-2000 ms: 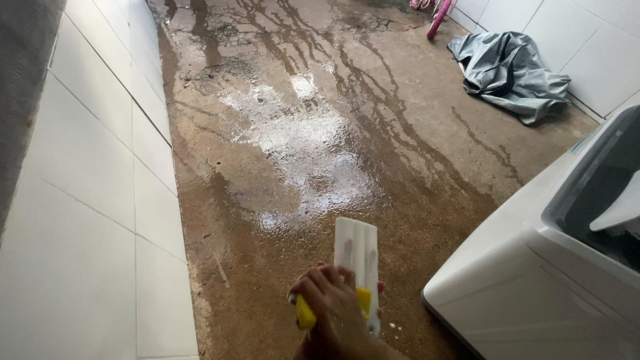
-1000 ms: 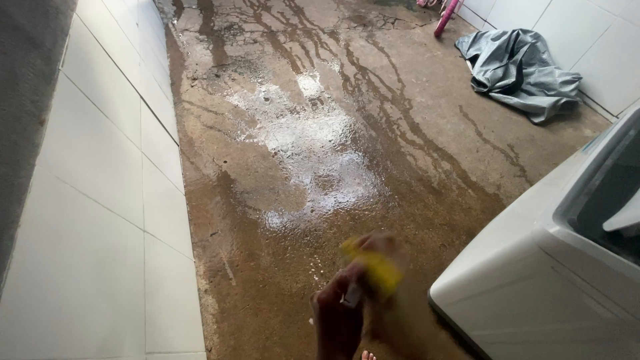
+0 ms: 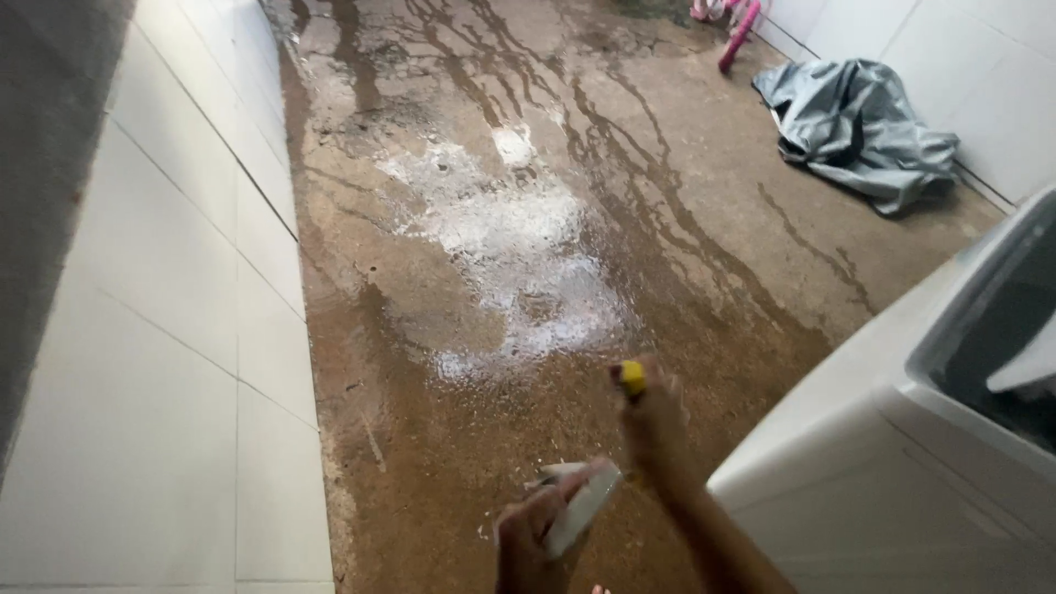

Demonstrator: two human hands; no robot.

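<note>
My left hand (image 3: pixel 528 528), low in the view, grips a white flat piece (image 3: pixel 584 510), its kind unclear through blur. My right hand (image 3: pixel 656 421) is up and to the right of it, closed around a small yellow object (image 3: pixel 633 377), perhaps a sponge; most of it is hidden by the fingers. The two hands are apart, both above the wet brown concrete floor (image 3: pixel 445 495). Small white bits lie on the floor beside my left hand.
White tiled wall (image 3: pixel 165 330) runs along the left. A white appliance with a dark top (image 3: pixel 858 462), like a washing machine, stands at the right. Beyond it a crumpled grey cloth or cover (image 3: pixel 858 132) lies by the far wall, near a pink object (image 3: pixel 740 35).
The hands were together around the white piece two seconds ago; now they are apart. The yellow object, blurred near the middle one second ago, is in my raised right hand.
</note>
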